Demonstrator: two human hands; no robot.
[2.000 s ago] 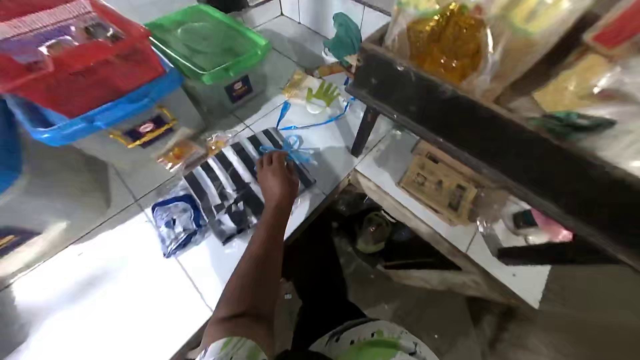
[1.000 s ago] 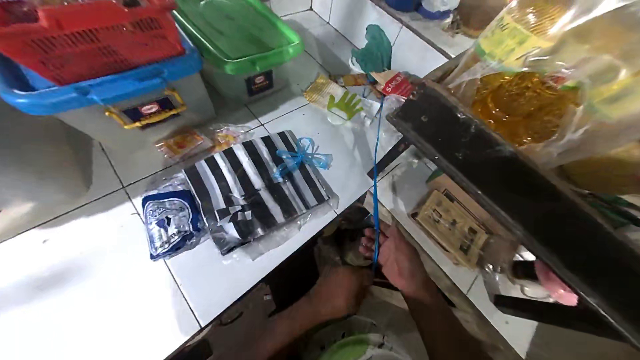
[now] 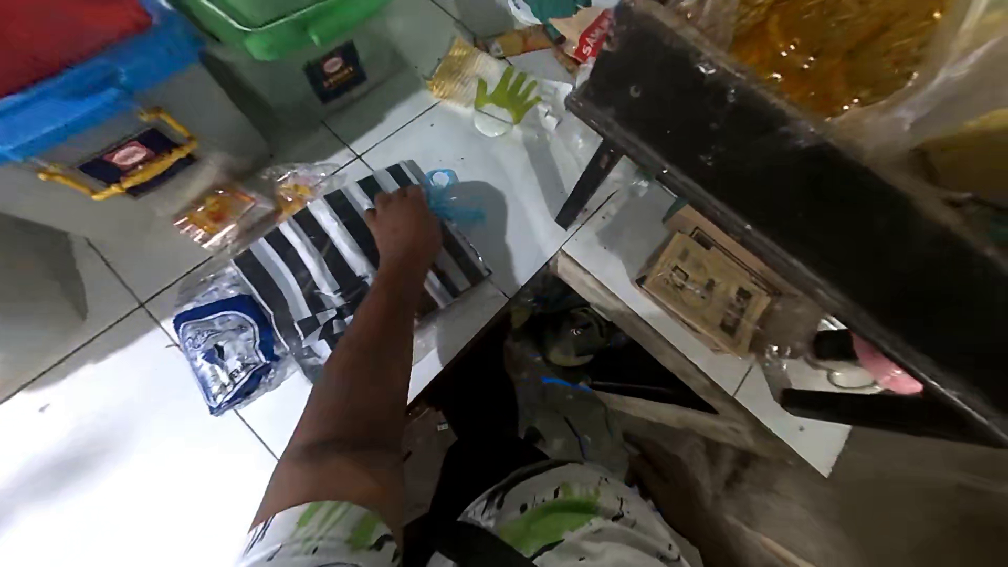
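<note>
A black-and-white striped plastic bag (image 3: 315, 244) lies on the white tiled counter. My left hand (image 3: 403, 228) is at its upper part with fingers bent over the plastic, apparently gripping it. Right beside these fingers is a light-blue ribbon (image 3: 457, 206), blurred. A clear-wrapped blue and white item (image 3: 228, 350) touches the bag's lower left end. My right hand (image 3: 650, 465) hangs low beside my patterned clothing, dim and blurred, so its fingers and anything in them cannot be made out. A short blue strand (image 3: 563, 383) shows below the counter edge.
Storage bins with a blue lid (image 3: 94, 94) and a green lid (image 3: 291, 24) stand behind. Small packets (image 3: 216, 213) lie near them. A green hand-shaped cutout (image 3: 508, 94) is farther back. A dark wooden bench (image 3: 772, 181) juts in at right, with a cardboard box (image 3: 705, 291) below.
One second ago both hands were below the counter edge with a long blue ribbon strand; now my left hand is on the striped bag and my right hand is lower and farther right.
</note>
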